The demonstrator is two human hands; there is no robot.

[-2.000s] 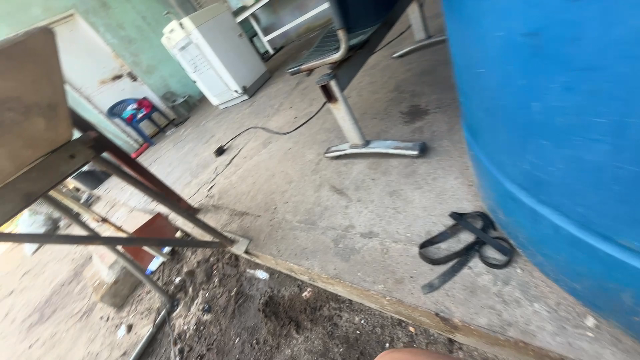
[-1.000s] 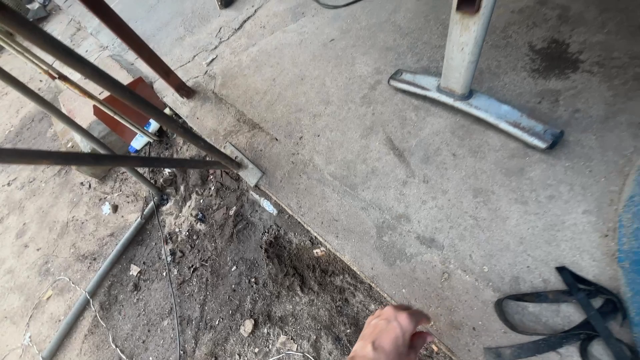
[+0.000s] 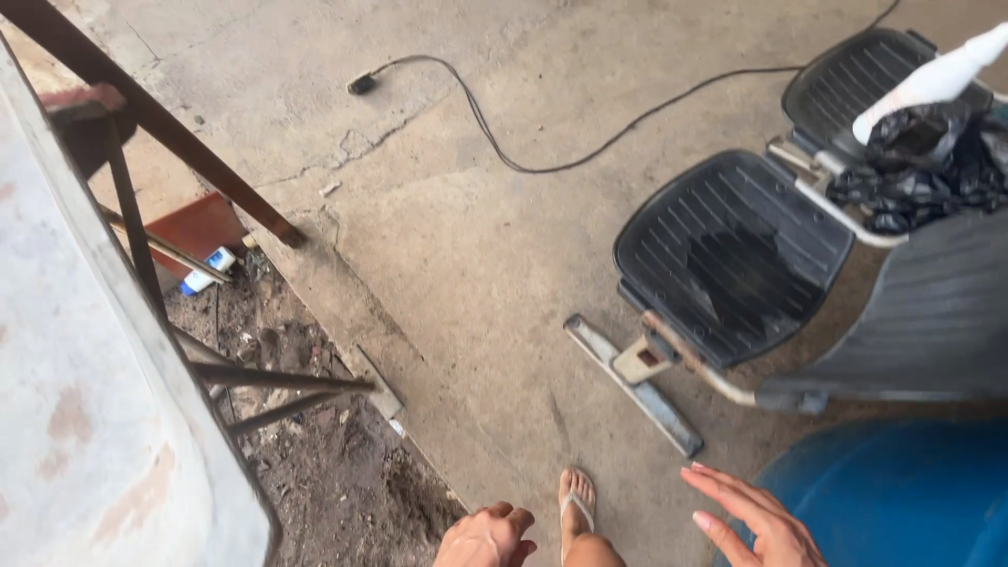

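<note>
My left hand [image 3: 486, 537] is at the bottom middle, fingers loosely curled, over the edge between dirt and concrete; whether it holds anything small I cannot tell. To its right, my right hand [image 3: 752, 516] has its fingers apart and nothing in them, beside the blue plastic barrel [image 3: 890, 480]. Between the hands, my foot in a thong sandal [image 3: 577, 504] stands on the concrete floor. Beyond my right hand is a row of linked black plastic seats [image 3: 732, 256] on a metal foot [image 3: 634, 386], with a dark wet-looking patch on the nearer seat.
A worn white-topped table [image 3: 87, 354] with brown metal legs [image 3: 181, 142] stands at left. A black cable [image 3: 543, 169] with a plug [image 3: 361, 83] crosses the floor. A black plastic bag [image 3: 921, 173] and a white bottle [image 3: 929, 83] are on the far seat. A white-and-blue container [image 3: 208, 270] lies near the dirt.
The view has shifted forward and up. Both hands are now in sight; one second ago only one hand showed at the bottom. The black straps seen earlier on the floor are out of view.
</note>
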